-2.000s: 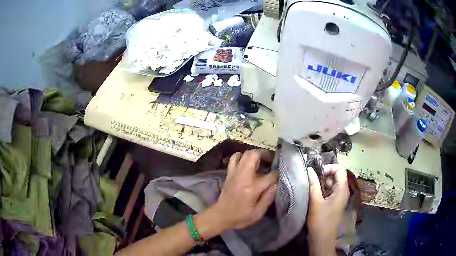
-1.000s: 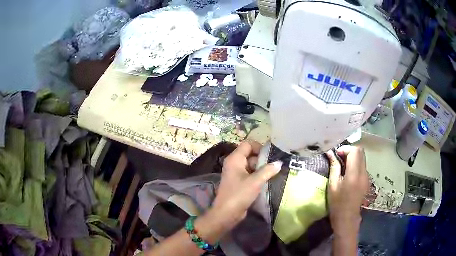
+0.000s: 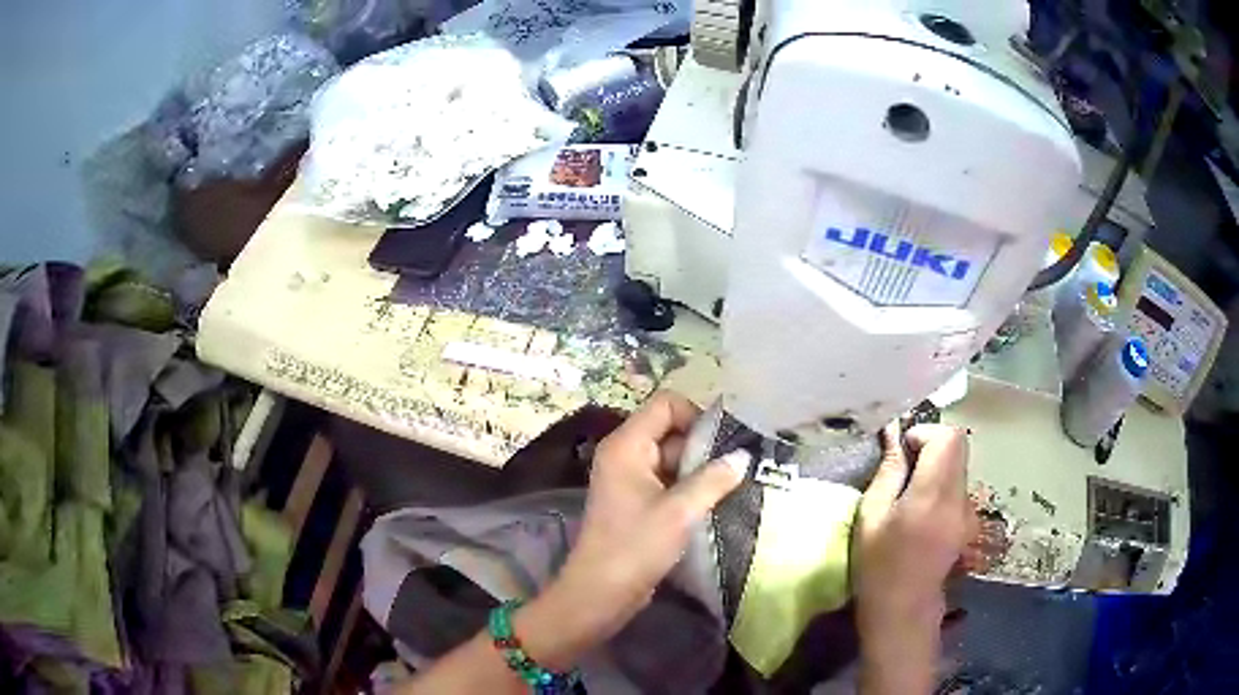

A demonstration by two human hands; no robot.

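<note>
A grey-brown garment [image 3: 639,611] with a lime-green panel [image 3: 795,564] lies under the white JUKI machine head [image 3: 890,258]. The small metal work clamp [image 3: 777,474] sits on the cloth at the panel's top edge. My left hand [image 3: 652,502] grips the garment's edge left of the clamp, thumb on top of the cloth near the clamp. My right hand [image 3: 917,509] pinches the cloth right of the clamp. The needle area is mostly hidden under the head.
The cream table [image 3: 285,306] bears a bag of white pieces [image 3: 415,129], loose white pieces [image 3: 546,240], a printed packet [image 3: 564,183] and a dark flat case [image 3: 428,247]. Thread cones [image 3: 1103,387] and a control panel [image 3: 1169,326] stand right. A garment pile [image 3: 122,475] is at left.
The grey band under the head has given way to the green panel, with the clamp visible on it. Since the previous frame, both hands and the cloth have barely shifted; the view has moved slightly.
</note>
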